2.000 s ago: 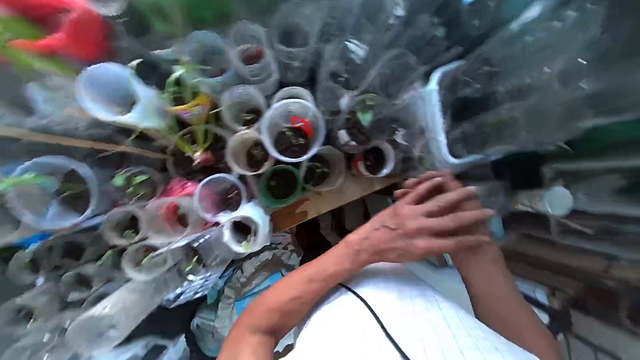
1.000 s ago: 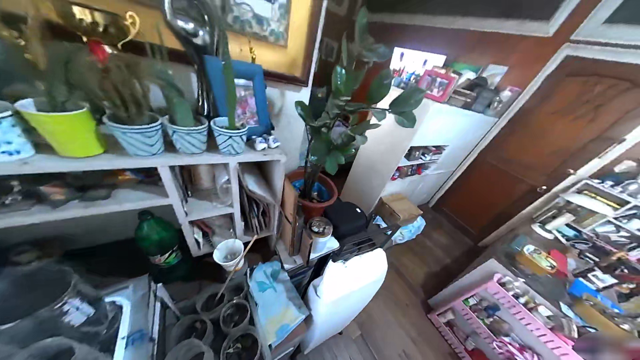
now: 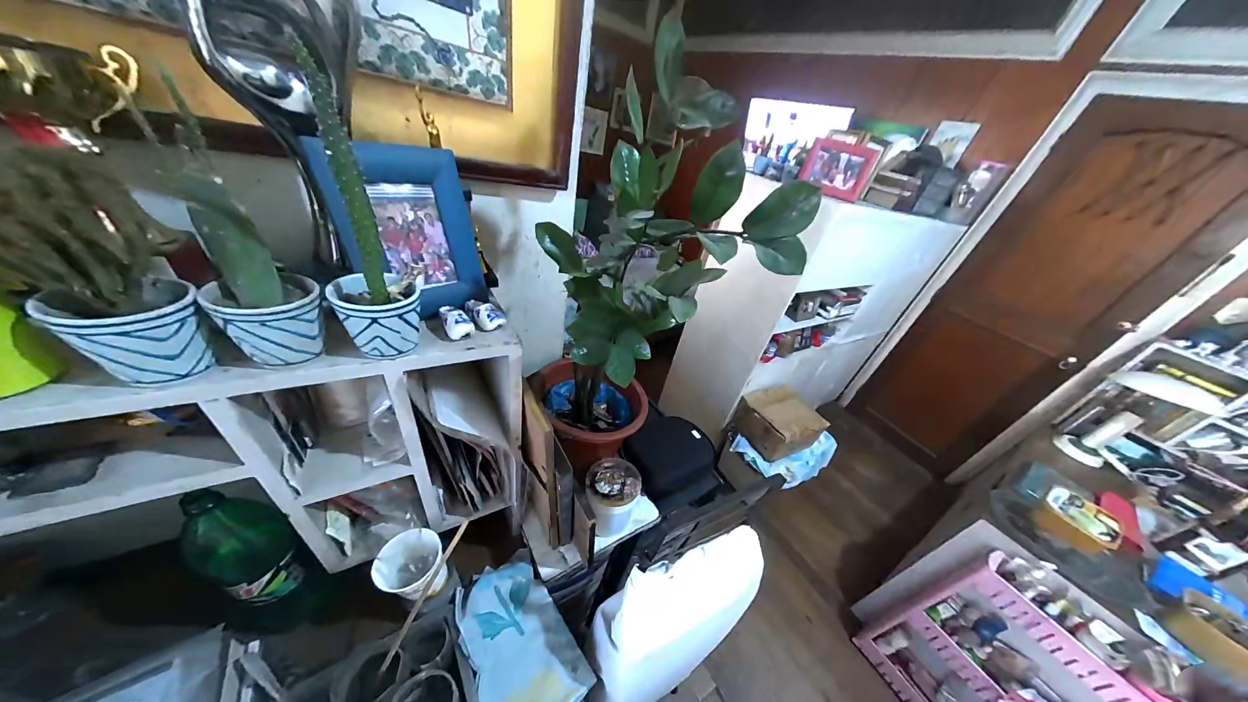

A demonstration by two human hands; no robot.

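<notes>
Neither of my hands shows in the head view now. On a white wooden shelf unit (image 3: 292,375) at the left stand cacti in blue-patterned pots (image 3: 375,314). Below them a green plastic bottle (image 3: 239,546) lies in shadow, with a white cup (image 3: 408,563) and a thin stick (image 3: 426,595) to its right. A leafy potted plant (image 3: 624,283) rises from a terracotta-coloured pot (image 3: 590,439) near the middle. A light blue cloth with a leaf pattern (image 3: 522,624) lies at the bottom, beside a bulging white bag or cushion (image 3: 678,614).
A blue photo frame (image 3: 448,224) leans behind the cacti. A cardboard box (image 3: 780,421) sits on the floor near a white cabinet (image 3: 829,253). A brown wooden door (image 3: 1063,283) is at the right. Pink plastic baskets (image 3: 1024,604) hold small items at the lower right.
The view has swung far from the cups of seedlings to the shelf and room. Both hands, touching each other two seconds ago, have left the view.
</notes>
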